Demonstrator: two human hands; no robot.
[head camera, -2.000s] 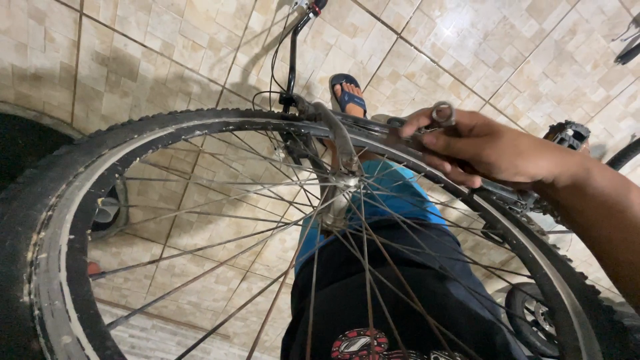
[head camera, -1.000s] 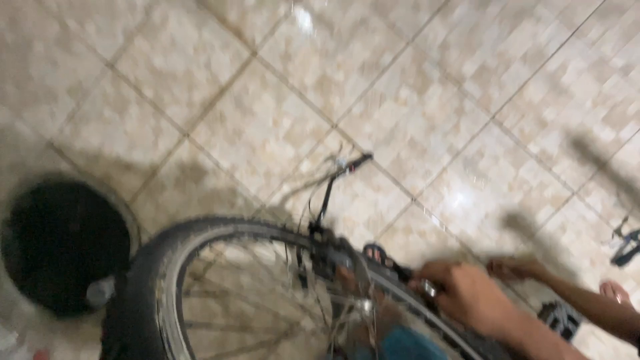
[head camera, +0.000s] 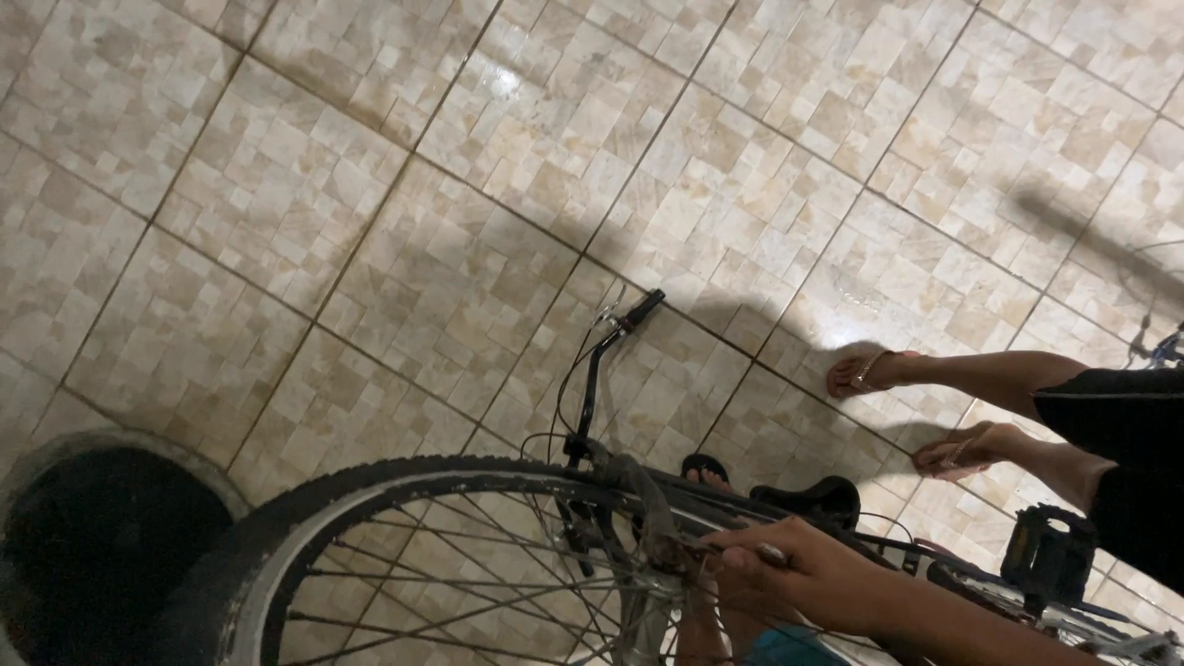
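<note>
My right hand (head camera: 795, 578) reaches in from the lower right, closed on a small metal wrench (head camera: 772, 553), of which only a shiny end shows between the fingers. Its fingertips are beside the hub of a spoked bicycle wheel (head camera: 638, 592), close to the fork (head camera: 652, 504). The wheel, with a knobby black tire (head camera: 370, 470), fills the lower middle. Beyond it is the handlebar (head camera: 589, 398) with a black grip (head camera: 643, 310) and a brake lever. My left hand is not in view.
Another person's legs (head camera: 980, 365) in sandals stand at the right. A bicycle saddle (head camera: 814, 499) and a black pedal (head camera: 1050, 555) lie beyond my forearm. At the lower left is a round dark container (head camera: 102, 546). Part of another bicycle (head camera: 1156, 351) shows at the right edge.
My right hand, above the rim with the wrench two seconds ago, is now lower, near the hub. The view has swung, bringing another person's legs in at the right.
</note>
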